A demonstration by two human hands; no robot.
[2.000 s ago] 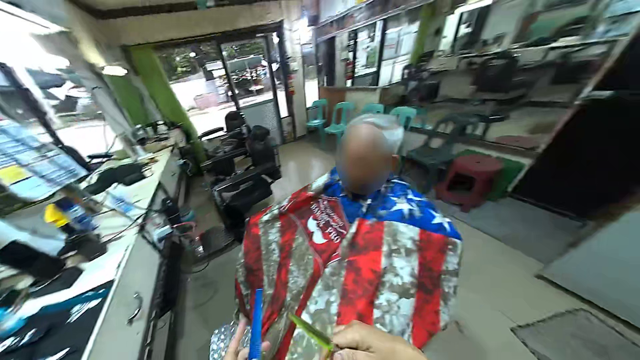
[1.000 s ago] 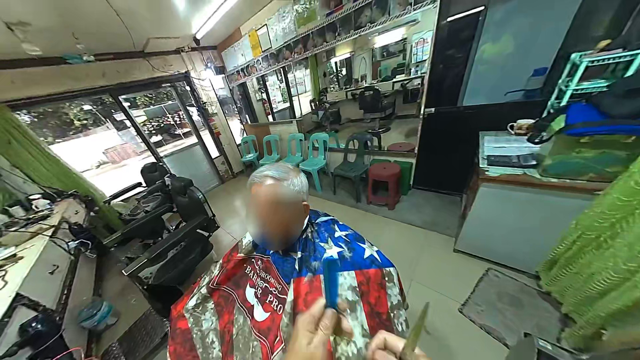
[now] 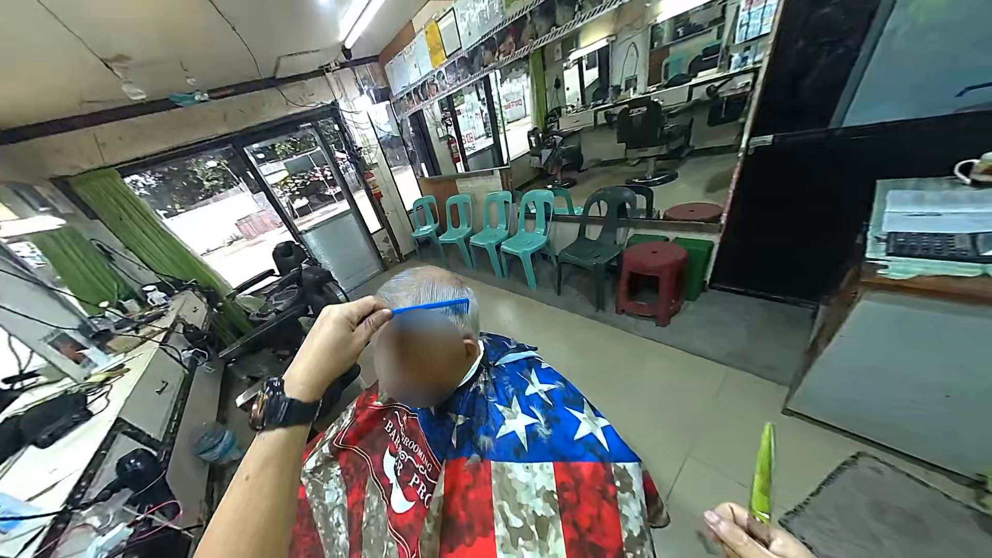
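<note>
My left hand (image 3: 339,341), with a dark wristwatch (image 3: 283,405) on its wrist, pinches a blue comb (image 3: 430,306). The comb lies against the short grey hair (image 3: 425,285) at the front of a seated person's head. A barber cape (image 3: 535,457) with stars, red stripes and camouflage patches covers that person, and loose hair clippings lie on it. At the lower right, apart from the person, my right hand (image 3: 748,535) holds a slim yellow-green tool (image 3: 763,473) upright; its exact kind cannot be told.
On the left, a white counter (image 3: 116,387) carries cables and tools, near black barber chairs (image 3: 291,302). Green plastic chairs (image 3: 531,232) and a red stool (image 3: 652,283) line the mirrored wall. A grey mat (image 3: 891,504) lies on the floor at right, below a desk (image 3: 891,372).
My left hand has raised the blue comb from in front of the cape to the person's hair. My right hand, with the yellow-green tool, is now farther right, away from the cape.
</note>
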